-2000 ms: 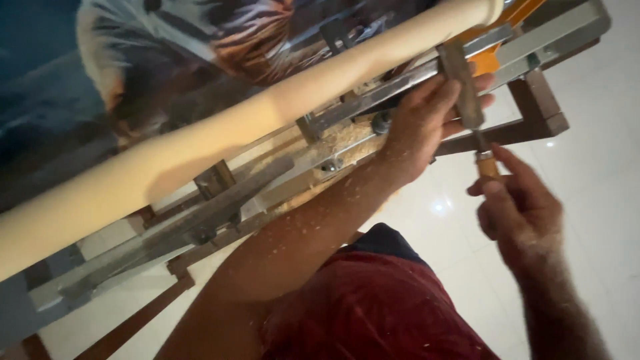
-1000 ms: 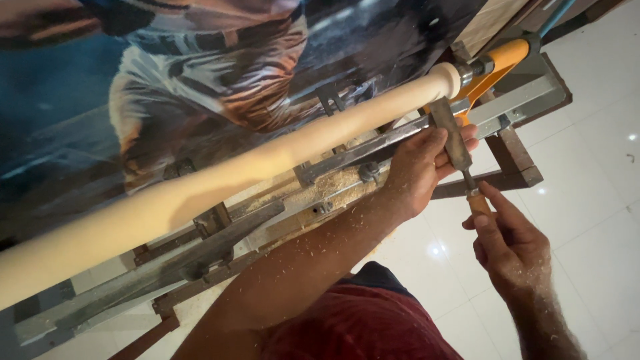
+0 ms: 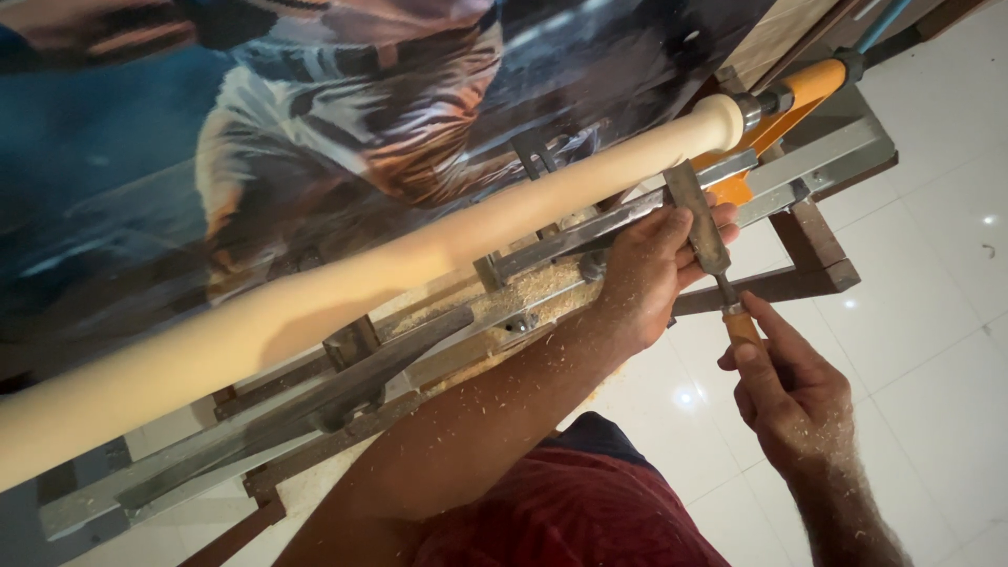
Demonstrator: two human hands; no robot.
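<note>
A long pale wooden baseball bat (image 3: pixel 472 220) is mounted on a wood lathe, its knob at the upper right against the metal tailstock centre (image 3: pixel 768 104). My left hand (image 3: pixel 661 260) grips the wide flat blade of a turning chisel (image 3: pixel 698 220) between thumb and fingers, at the right end of the steel tool rest (image 3: pixel 622 220). The blade's tip lies at the thin handle end of the bat. My right hand (image 3: pixel 795 386) holds the chisel's wooden handle (image 3: pixel 742 327), lower right of the blade.
An orange tailstock (image 3: pixel 815 79) stands at the upper right on the metal lathe bed (image 3: pixel 835 150). Wood shavings (image 3: pixel 543 287) lie under the bat. A second tool rest (image 3: pixel 315 394) is at lower left. Behind hangs or lies a large printed picture (image 3: pixel 346 118). A brown metal frame (image 3: pixel 811 260) supports the bed.
The view has shifted, showing more of the tailstock. Both hands keep their hold on the chisel, its blade staying near the knob end.
</note>
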